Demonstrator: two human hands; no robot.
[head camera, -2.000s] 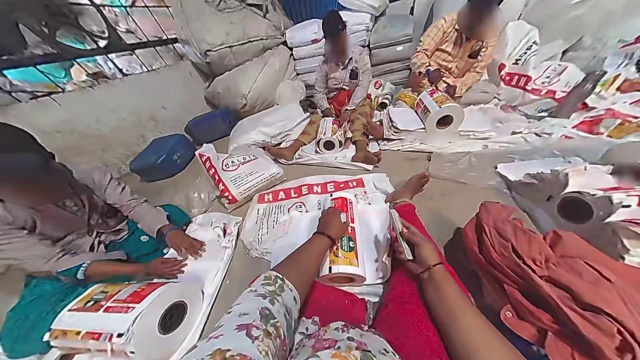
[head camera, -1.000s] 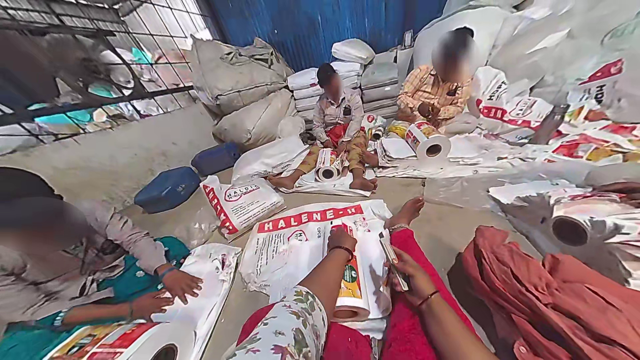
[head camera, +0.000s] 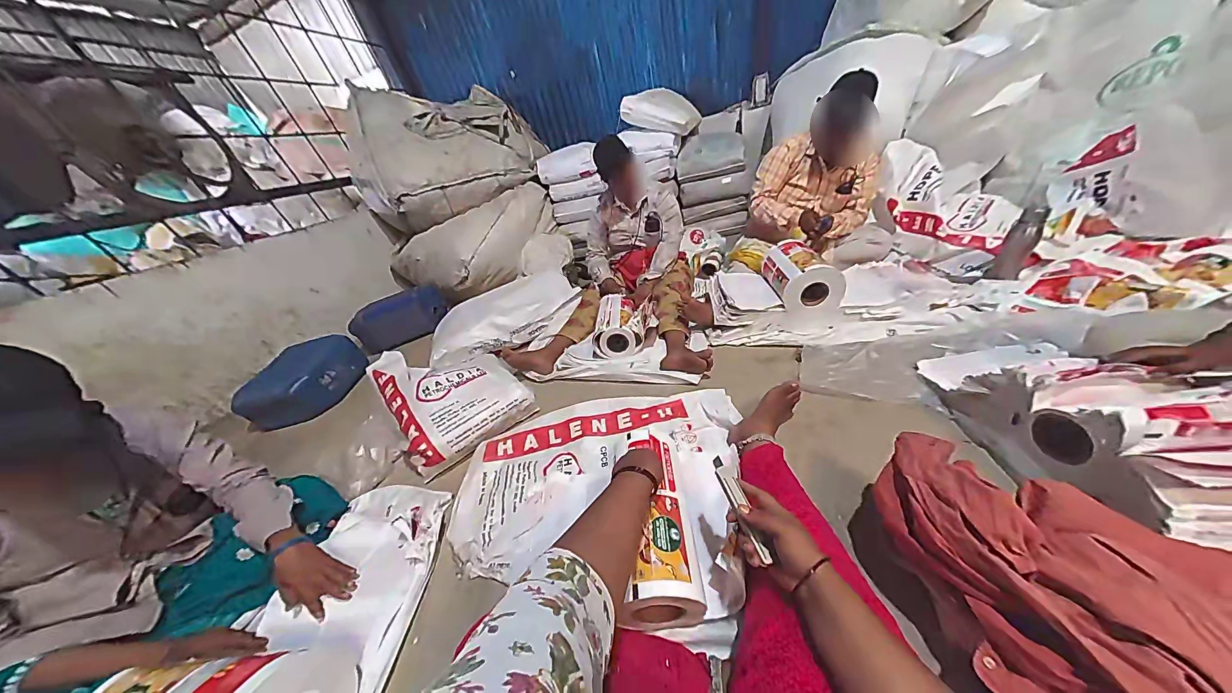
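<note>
A roll of printed plastic film (head camera: 662, 568) lies between my legs, its cardboard core facing me. My left hand (head camera: 639, 468) rests on the film's far part, fingers partly hidden by the hand itself. To the right, above my leg, my right hand (head camera: 778, 534) grips a slim metallic tool (head camera: 743, 510), possibly a cutter; its exact kind is unclear. Under the roll spreads a white printed plastic sack (head camera: 520, 510).
A co-worker's hand (head camera: 313, 575) presses white sheets at left. Blue jerrycans (head camera: 300, 381) stand by the wall. Two people sit ahead with film rolls (head camera: 807, 279). At right are a rust-red cloth (head camera: 1049, 577), another roll (head camera: 1064, 436) and another person's hand (head camera: 1169, 356).
The view has tilted upward. My left hand remains at the film's far part, and my right hand still holds the slim tool. The left co-worker's hands have shifted over the sheets.
</note>
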